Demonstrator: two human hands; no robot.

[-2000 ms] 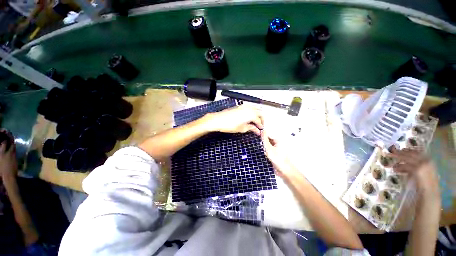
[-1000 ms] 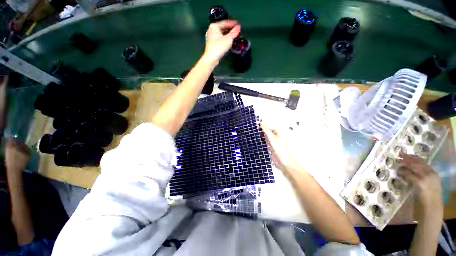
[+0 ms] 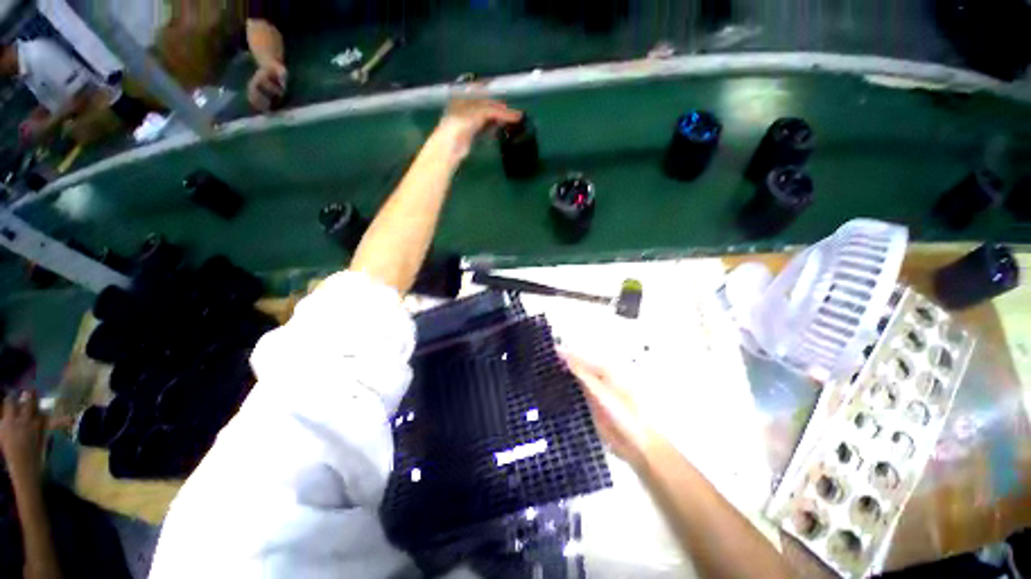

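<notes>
My left hand (image 3: 477, 112) reaches over the green belt, its fingertips at the top of a black cylindrical unit (image 3: 519, 149). Whether a small pad is between the fingers cannot be seen. My right hand (image 3: 605, 402) is at the right edge of the black die-cut pad sheet (image 3: 486, 418), its fingertips hidden at the edge; it appears to hold it. The sheet is slightly tilted and glossy, over a second gridded sheet (image 3: 464, 317). Another unit (image 3: 572, 206) stands nearer on the belt.
A mallet (image 3: 554, 290) lies beyond the sheet on the white board (image 3: 690, 396). Black sleeves (image 3: 187, 368) cluster at left. A white fan (image 3: 837, 300) and holed tray (image 3: 876, 435) are at right. More units (image 3: 692, 145) stand on the belt. Other people's hands (image 3: 268, 85) show at far left and top left.
My left hand has left the sheet and moved over the belt, now at the farther unit's top. My right hand stays by the sheet's edge. Another person's hand has left the holed tray.
</notes>
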